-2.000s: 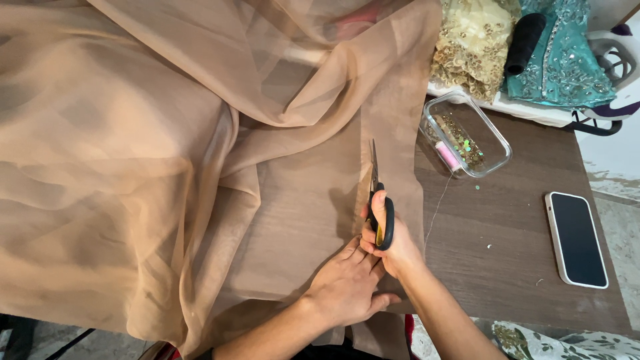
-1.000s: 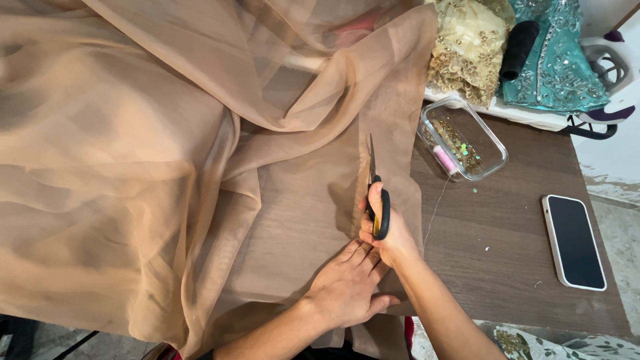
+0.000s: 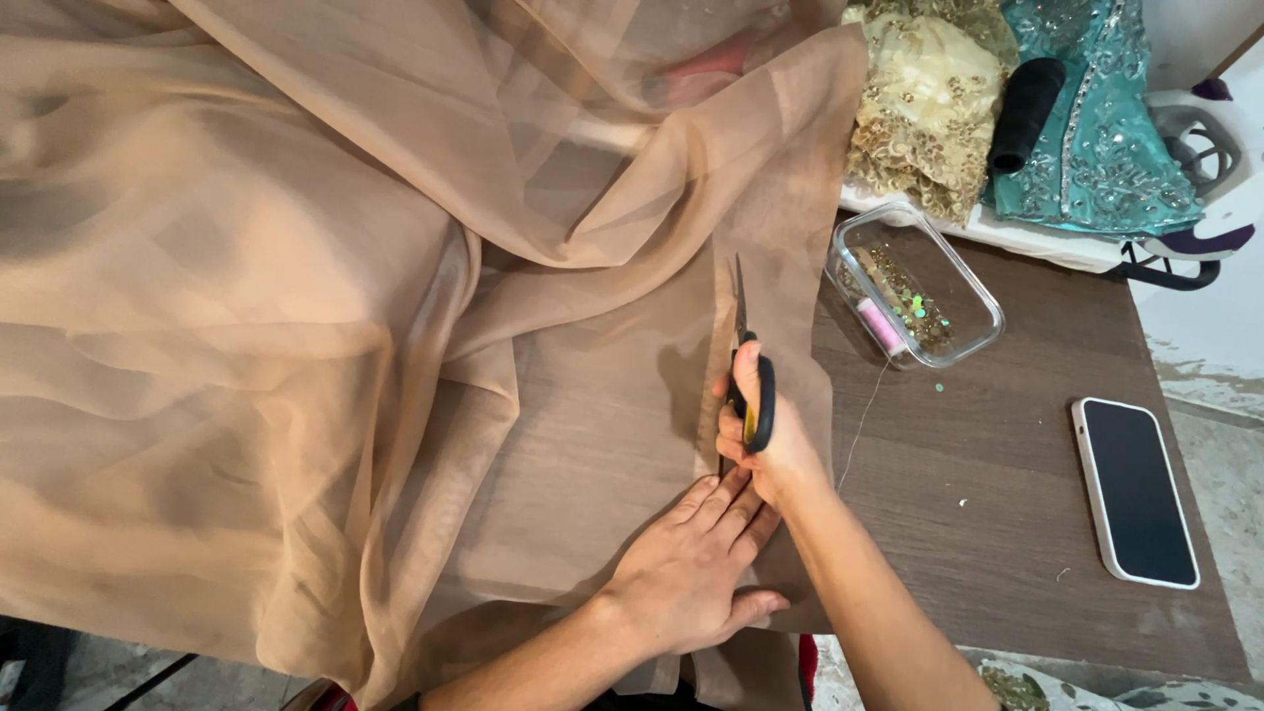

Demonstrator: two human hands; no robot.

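Sheer brown fabric (image 3: 592, 425) spreads over the wooden table in loose folds. My right hand (image 3: 770, 425) grips black-handled scissors (image 3: 741, 316), whose blades point away from me along a strip near the fabric's right edge. The blades look nearly closed together; whether cloth lies between them I cannot tell. Just below the scissors, my left hand (image 3: 691, 563) lies flat on the fabric, fingers spread and palm down, holding nothing. Its fingertips are close to the right hand's lower fingers.
A glass container (image 3: 987, 316) holds a pink thread spool (image 3: 881, 328) and sequins. A phone (image 3: 1136, 494) lies on the wooden table (image 3: 948, 434) at right. Beaded gold fabric (image 3: 918, 109), beaded teal fabric (image 3: 1116, 168) and a black cylindrical object (image 3: 1027, 114) sit at the top right.
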